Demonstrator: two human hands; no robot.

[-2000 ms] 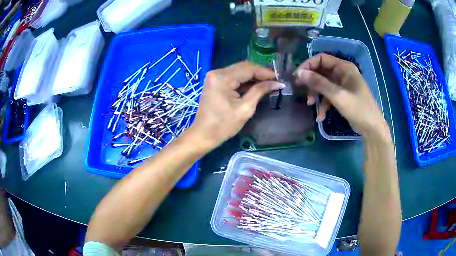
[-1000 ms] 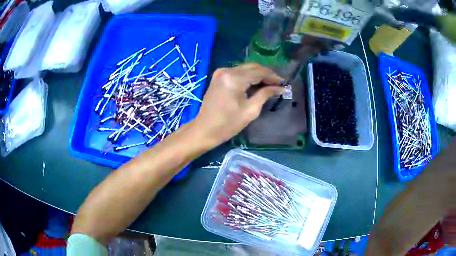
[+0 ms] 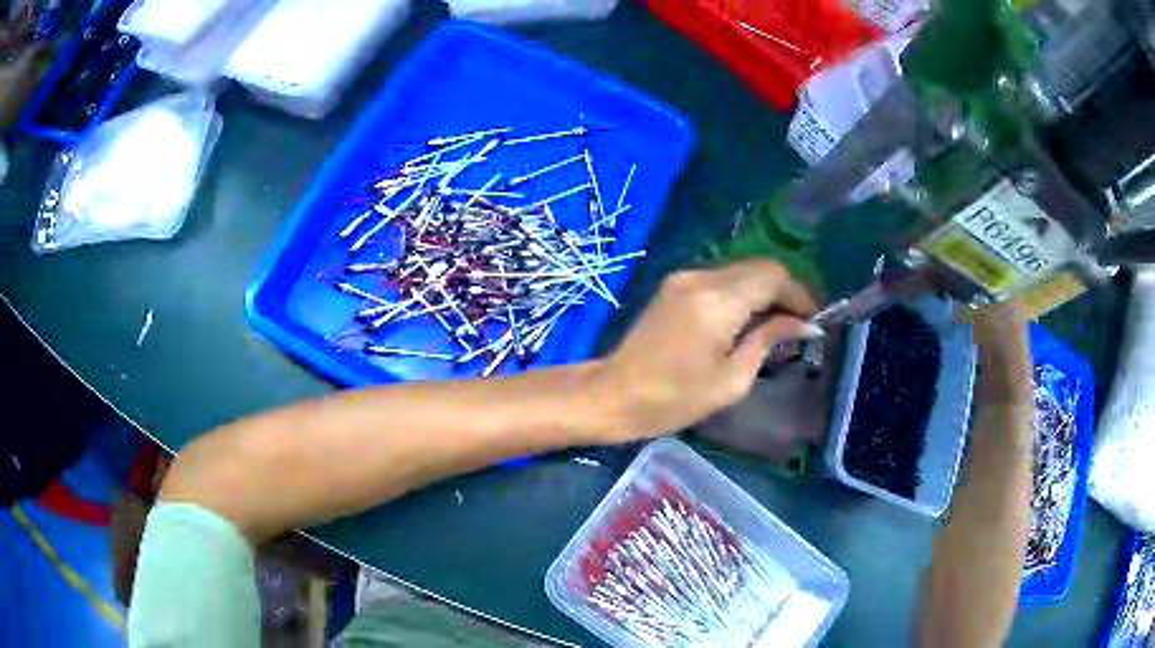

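The green hand press (image 3: 773, 241) leans across the upper right, with its white "P6496" plate (image 3: 1009, 228). My left hand (image 3: 709, 348) pinches a thin pale rod (image 3: 830, 311) between thumb and forefinger at the fixture under the ram; the fingers hide most of it. My right forearm rises on the right; my right hand (image 3: 1001, 313) is mostly hidden behind the press head, so its grip cannot be told. The clear rod box (image 3: 566, 585) lies nearest me, red ends to the left. The clear black-parts box (image 3: 953, 475) stands right of the press base.
A large blue tray (image 3: 281, 294) with a loose rod heap is left of the press. A smaller blue tray (image 3: 1077, 487) is partly behind my right forearm. Lidded clear boxes (image 3: 298, 51) and a clear bag or box (image 3: 139, 171) lie upper left. A red tray (image 3: 773, 44) is behind.
The view has turned, tilting the bench. My right hand has moved up to the press head from low right. My left hand stays pinched at the fixture.
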